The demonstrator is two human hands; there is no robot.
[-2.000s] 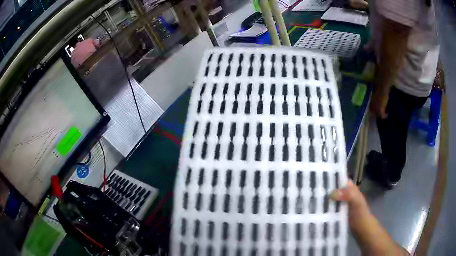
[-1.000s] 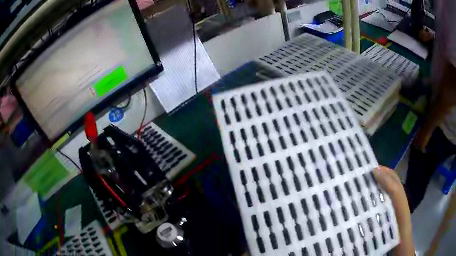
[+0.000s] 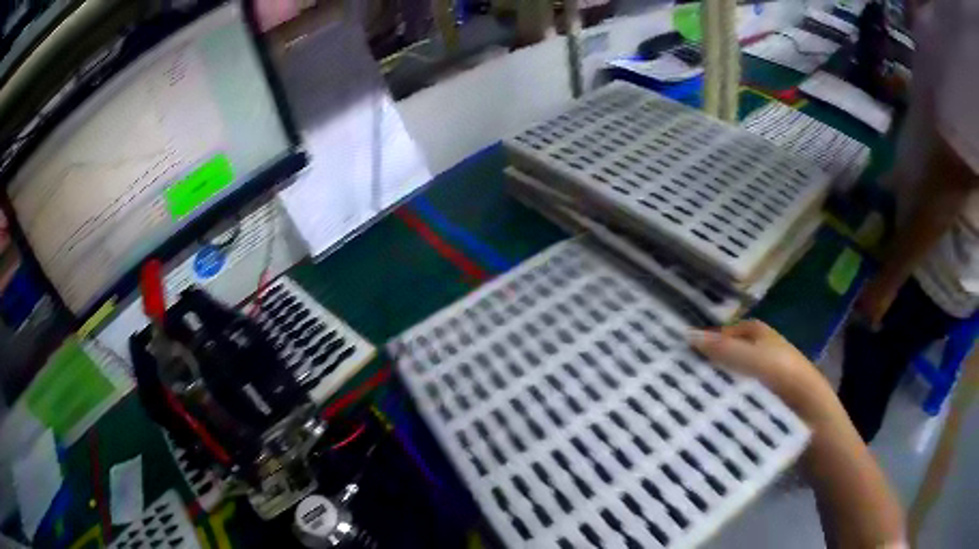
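Observation:
A white foam tray (image 3: 601, 397) with rows of dark slim parts or slots lies nearly flat in front of me, low over or on the bench, to the right of the toggle press. My right hand (image 3: 757, 359) grips its right edge, with the fingers on the rim. My left hand is not in view. The black toggle press (image 3: 220, 365) with its red handle (image 3: 154, 292) stands at the left. A round silver piece (image 3: 318, 517) is at its front.
A stack of thick white trays (image 3: 666, 172) is behind the held tray. A rear tray (image 3: 306, 338) with black pieces lies behind the press. The monitor (image 3: 150, 139) is at the left. A person (image 3: 934, 236) stands at the far right. Another tray (image 3: 156, 528) shows at bottom left.
The tray in my right hand has come down from upright to nearly flat, and the tray stack behind it shows more fully. The view has also shifted.

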